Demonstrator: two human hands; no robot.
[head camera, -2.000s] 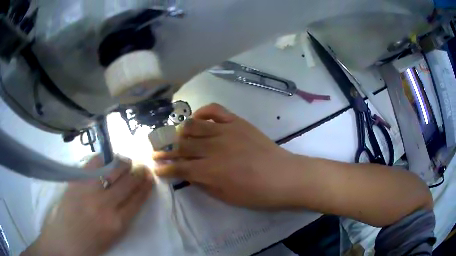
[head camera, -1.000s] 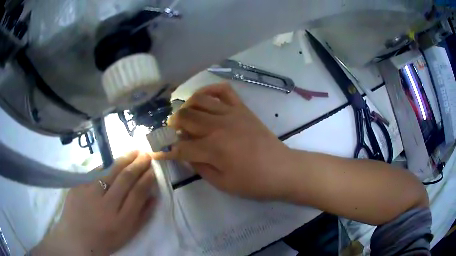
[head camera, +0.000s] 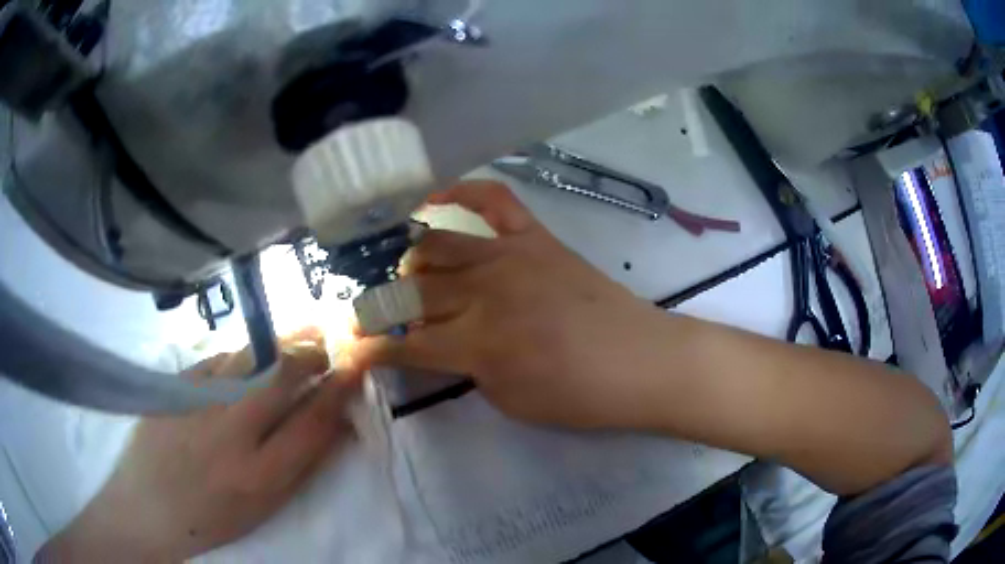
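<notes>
The white garment (head camera: 320, 496) lies on the table under the sewing machine head (head camera: 595, 66), with a narrow folded edge (head camera: 380, 441) running towards me. My left hand (head camera: 231, 452) lies flat on the cloth at lower left, fingertips near the bright needle area. My right hand (head camera: 529, 314) is right of the needle, its fingertips meeting the cloth edge beside the small ridged knob (head camera: 389, 306). The presser foot and needle are lost in the lamp glare and behind the fingers. Neither hand shows a clear grip.
Thread snips (head camera: 595, 182) with a red tail lie behind my right hand. Large black scissors (head camera: 796, 209) lie further right, below the machine arm. A phone-like device (head camera: 931, 237) and papers (head camera: 979, 182) are at the right edge. A printed ruler (head camera: 529, 523) runs along the table's front edge.
The view has shifted slightly, so the machine head sits further right. My left hand's fingers have moved closer to my right fingertips at the needle. The scissors and snips keep their places on the table.
</notes>
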